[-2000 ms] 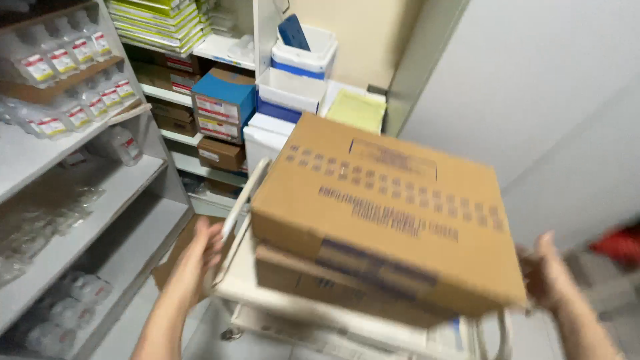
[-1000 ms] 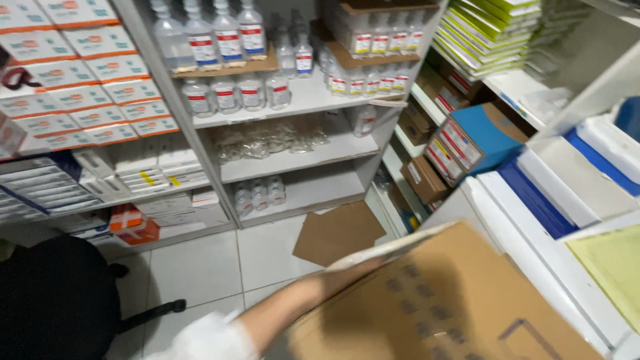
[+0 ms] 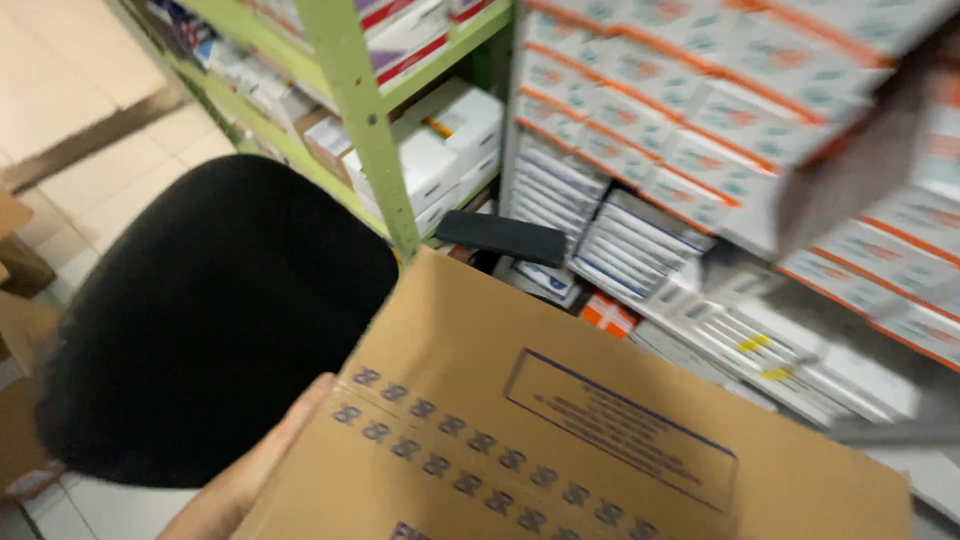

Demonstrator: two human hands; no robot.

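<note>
A large brown cardboard box [image 3: 465, 390] with blue print fills the lower middle of the head view, its top face turned up and tilted. My left hand [image 3: 270, 450] holds the box by its left side; the fingertips lie along that edge and the rest of the fingers are hidden. My right hand is out of the frame. Just beyond the left side of the box stands a black office chair, with its backrest [image 3: 225, 322] close to my left hand and its armrest [image 3: 501, 237] behind the box's far corner.
A green metal shelf [image 3: 360, 112] with white cartons [image 3: 420, 165] rises beyond the chair. At the right, shelves hold stacked white and orange boxes [image 3: 645, 105] and flat white packs [image 3: 637, 240]. Other cardboard boxes [image 3: 22, 330] are at the left edge, on the tiled floor.
The view has swung far left. Two seconds ago the box was over a white cart, with both hands beside it; now it is in front of the black chair, with my left hand on its side.
</note>
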